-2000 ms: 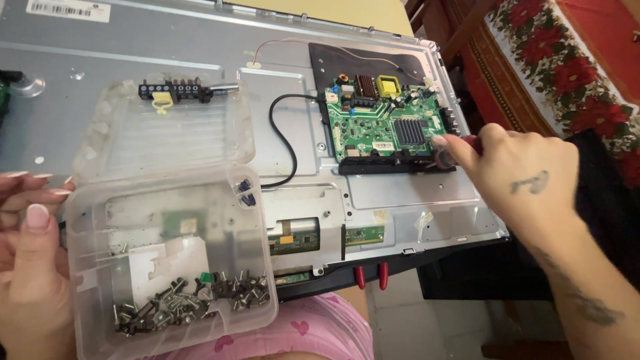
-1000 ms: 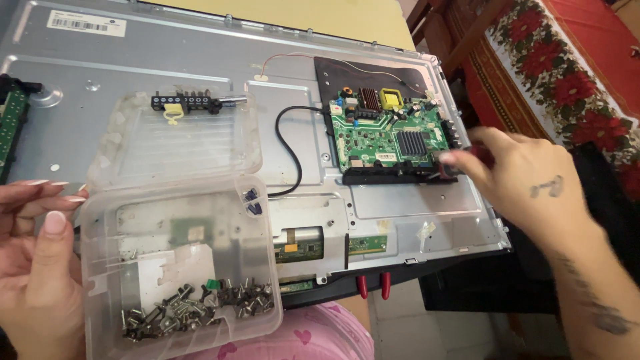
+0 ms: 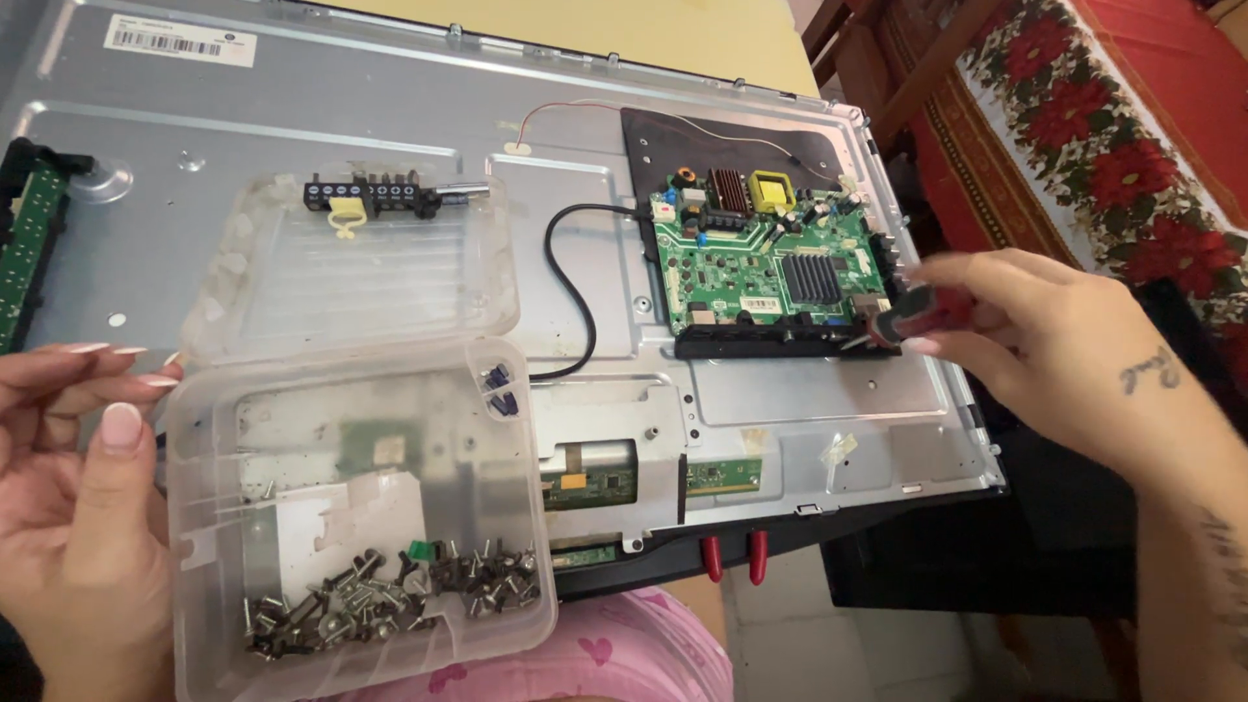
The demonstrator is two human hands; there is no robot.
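Note:
My right hand (image 3: 1043, 331) is closed around a screwdriver (image 3: 912, 317) with a red and black handle; it is blurred, and its shaft points at the lower right corner of a green circuit board (image 3: 741, 263). That board lies in a black frame on the metal back of a flat-panel display (image 3: 565, 263). At the left, my left hand (image 3: 88, 487) is against the side of a clear plastic box (image 3: 361, 643) that holds many loose screws (image 3: 380, 595). The box's lid (image 3: 361, 283) stands open, with a black bit holder (image 3: 370, 193) on it.
A black cable (image 3: 575, 283) runs from the board toward the box. Two red handles (image 3: 736, 558) stick out below the panel's near edge. Another circuit board (image 3: 29, 244) is at the far left. A red floral cloth (image 3: 1102, 146) lies at the upper right.
My right hand stays by the board's right side, with the screwdriver now showing more plainly between the fingers. My left hand remains by the box.

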